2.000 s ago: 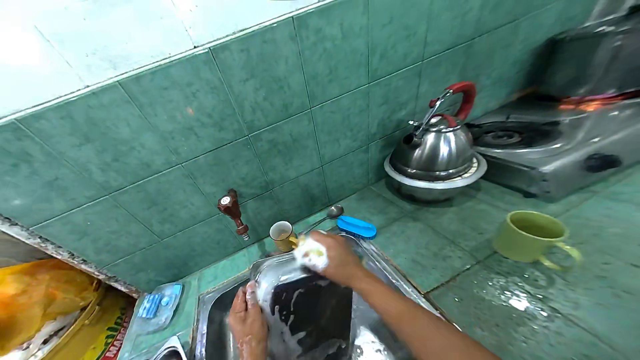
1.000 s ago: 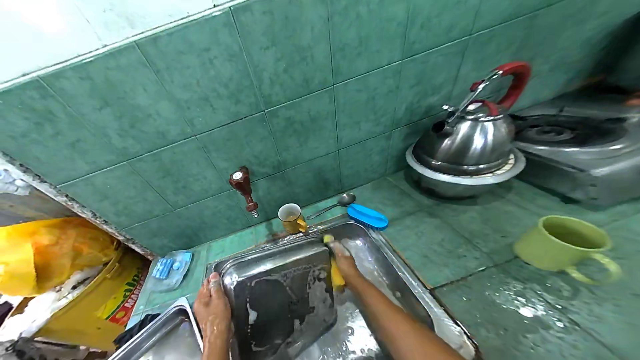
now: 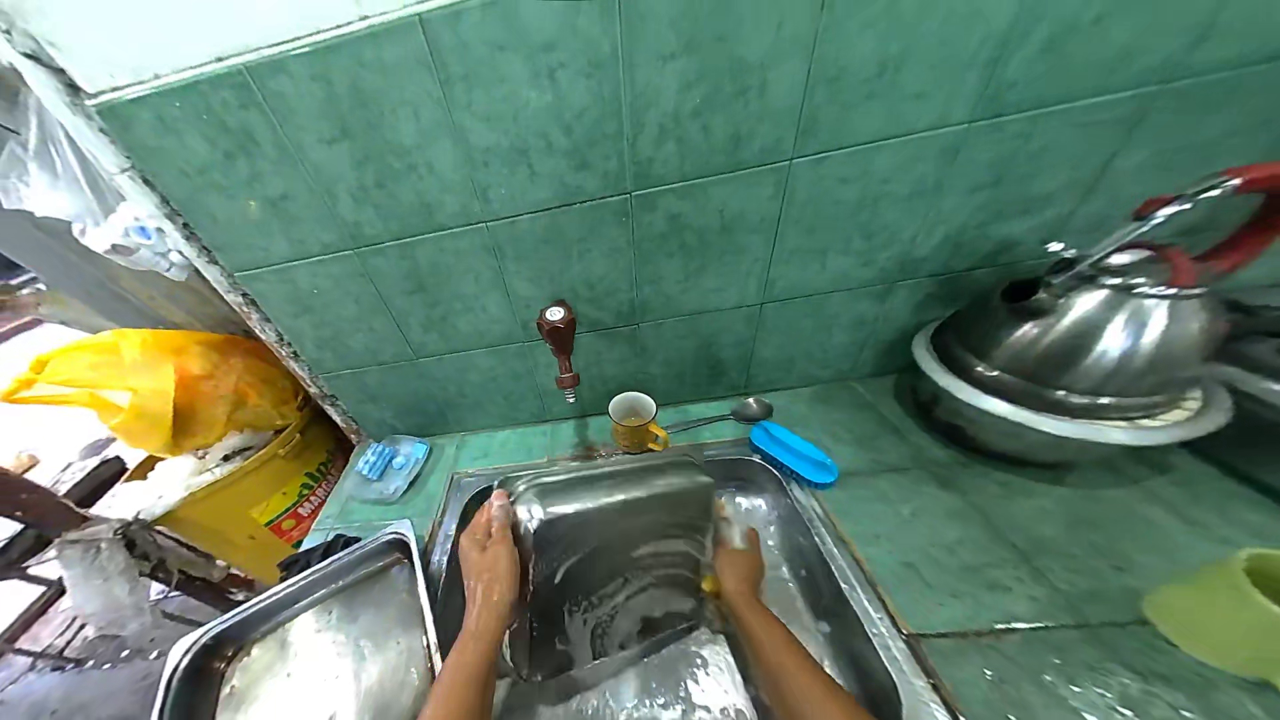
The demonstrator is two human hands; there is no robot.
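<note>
A rectangular metal tray [image 3: 620, 560] with soapy streaks stands tilted in the stainless steel sink [image 3: 850, 600]. My left hand [image 3: 490, 565] grips its left edge, fingers along the side. At the tray's right edge, my right hand [image 3: 738, 560] holds a sudsy yellow sponge [image 3: 712, 584], mostly hidden by the fingers and foam. Below the tray lies another shiny metal surface, partly covered. A brown-handled faucet [image 3: 560, 350] juts from the tiled wall behind. Near it, on the sink's back ledge, are a yellow mug [image 3: 634, 422], a metal ladle [image 3: 750, 410] and a blue scrub brush [image 3: 795, 453].
Another metal tray [image 3: 325, 640] lies left of the sink. A clear plastic container [image 3: 390, 468] sits behind it, with a yellow bucket [image 3: 250, 500] beyond at left. On the right counter stand a kettle [image 3: 1110, 320] over a metal basin [image 3: 1060, 440] and a green mug [image 3: 1220, 610].
My right hand with the sponge has moved from the tray's upper right corner down along its right side. My left hand stays on the left edge. The view has swung left.
</note>
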